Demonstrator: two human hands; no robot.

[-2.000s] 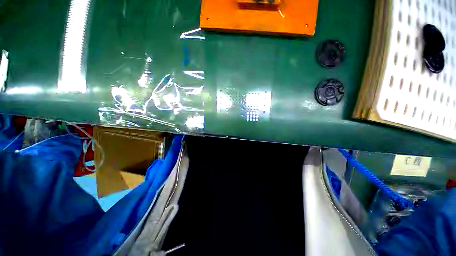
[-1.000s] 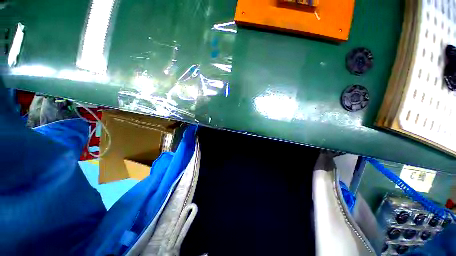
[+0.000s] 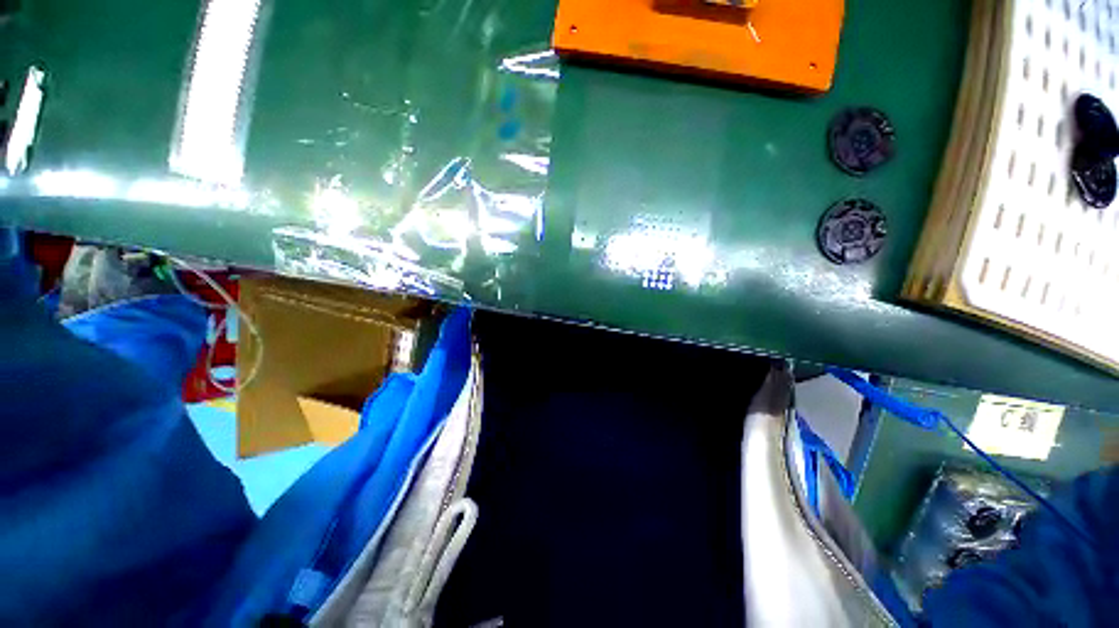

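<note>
Neither of my hands is in the picture; only blue sleeves show at the lower left and lower right. Two round black parts (image 3: pixel 860 141) lie one behind the other on the green bench (image 3: pixel 687 160), right of centre. A thick stack of sheets (image 3: pixel 1043 221) with rows of small slots lies to their right, with black parts (image 3: pixel 1095 150) on top. The orange fixture base (image 3: pixel 699 43) stands at the top, cut off by the frame edge. Shiny clear film (image 3: pixel 454 215) lies on the bench left of centre.
A long white strip (image 3: pixel 219 92) and a short white piece (image 3: pixel 25 120) lie at the left. A brown open box (image 3: pixel 313 356) is below the bench edge. At the lower right are a blue coiled cord (image 3: pixel 890 399), a label (image 3: pixel 1015 426) and a clear tray (image 3: pixel 963 521) with black parts.
The view has shifted back and forth, so the bench things sit slightly left of where they were a second ago. The right sleeve now covers more of the clear tray.
</note>
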